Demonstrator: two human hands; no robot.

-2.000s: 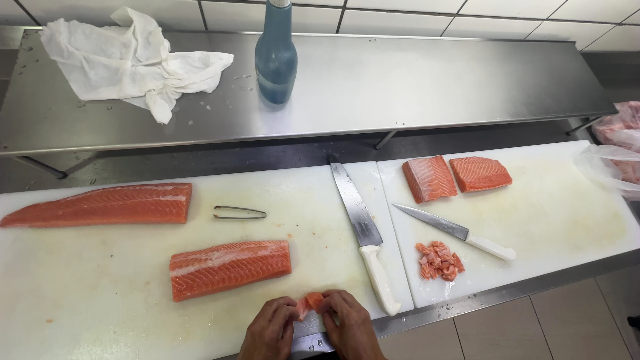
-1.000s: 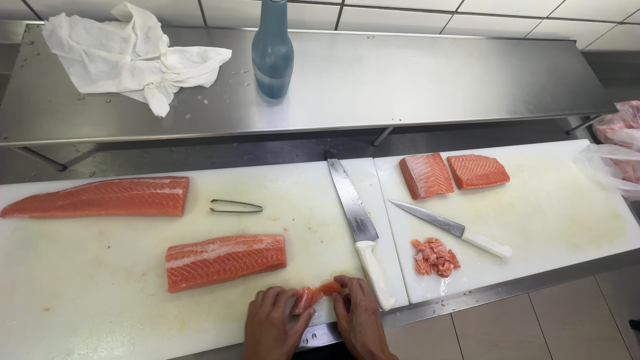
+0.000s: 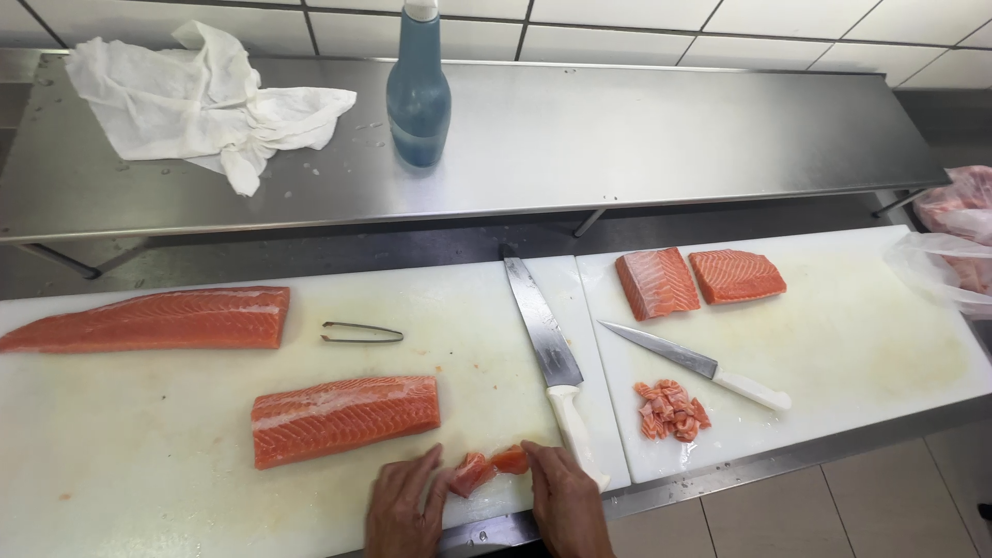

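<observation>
Two small salmon pieces (image 3: 471, 473) lie on the left white cutting board (image 3: 194, 411) near its front edge, between my hands. My left hand (image 3: 407, 500) is just left of them, thumb and fingers apart, holding nothing. The fingertips of my right hand (image 3: 566, 496) touch the right end of the right-hand piece; whether they grip it I cannot tell. A large salmon fillet block (image 3: 345, 420) rests behind my left hand. Beside my right hand lies a large white-handled chef's knife (image 3: 546, 325), blade pointing away. Fish-bone tweezers (image 3: 363, 333) and a longer salmon fillet (image 3: 155, 319) lie farther back.
On the right cutting board (image 3: 837, 341) are two salmon portions (image 3: 659, 284), a smaller white-handled knife (image 3: 697, 362) and a pile of salmon bits (image 3: 672, 411). The steel shelf (image 3: 659, 132) behind holds a blue spray bottle (image 3: 419, 93) and a white cloth (image 3: 178, 101). A plastic bag (image 3: 961, 201) sits far right.
My left hand has moved away from the salmon pieces, which it was touching before. The pieces, largely covered by my fingers two seconds ago, now show plainly.
</observation>
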